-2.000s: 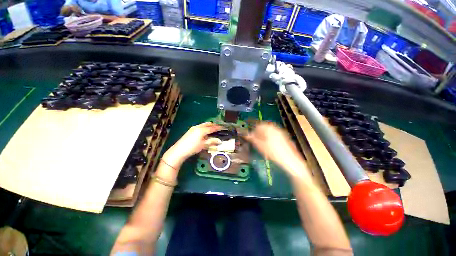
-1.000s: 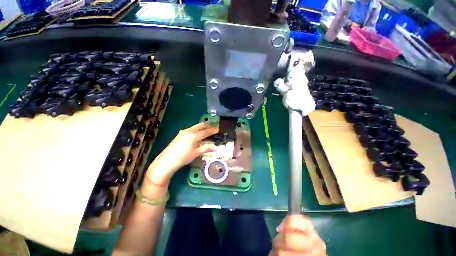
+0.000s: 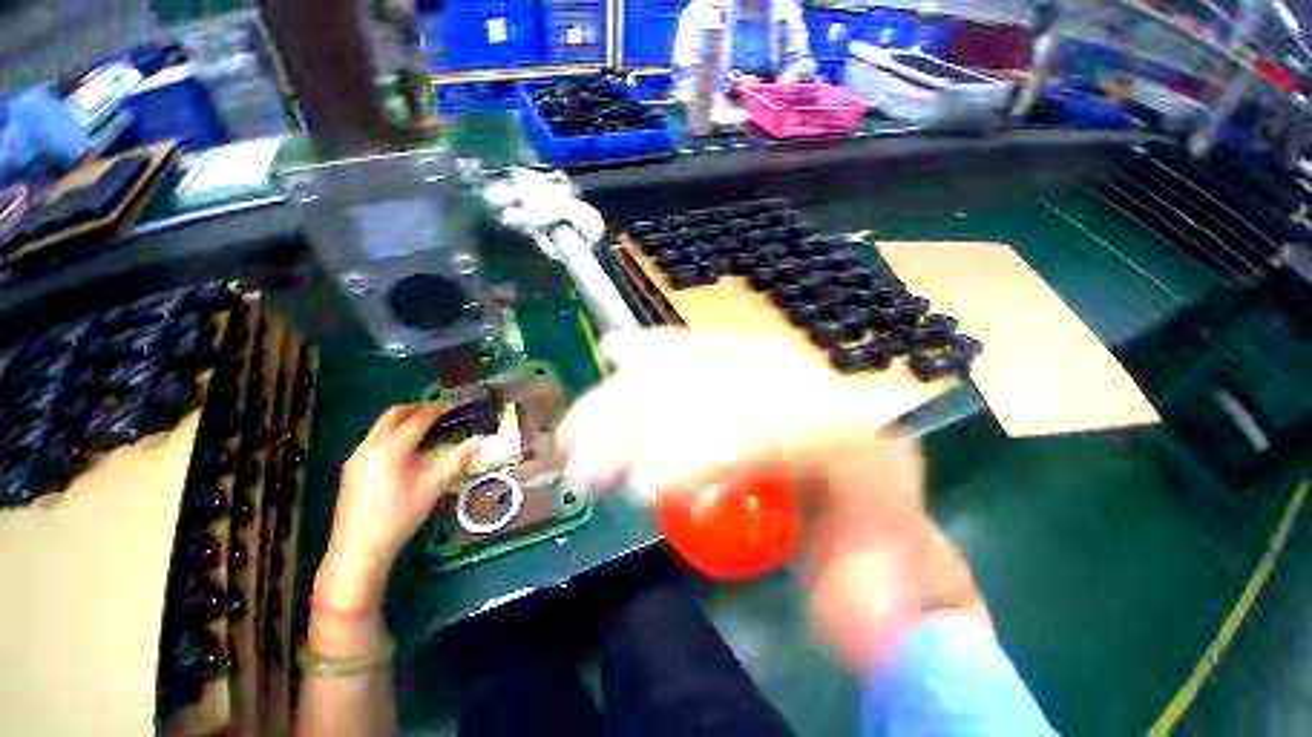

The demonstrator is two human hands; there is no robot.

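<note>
A black moulded part (image 3: 463, 419) sits at the cream fixture (image 3: 504, 444) under the press head (image 3: 404, 259). My left hand (image 3: 389, 482) is at its left side, fingers and thumb around it. The ram (image 3: 459, 363) is just above the part. My right hand (image 3: 705, 410) is badly blurred, in front of the lever (image 3: 597, 288) and just above the red lever knob (image 3: 730, 526); whether it holds anything cannot be told. The white ring (image 3: 489, 501) lies at the front of the press base (image 3: 511, 544).
Stacks of black parts on cardboard stand left (image 3: 238, 504) and right (image 3: 806, 281) of the press. A loose cardboard sheet (image 3: 1014, 331) lies further right. Behind are a blue bin (image 3: 597, 137) of black parts, a pink basket (image 3: 800, 108) and a person (image 3: 741, 51).
The view has swung right. My right hand came off the lever after holding it one second ago, and is now blurred near the knob. My left hand stays at the fixture.
</note>
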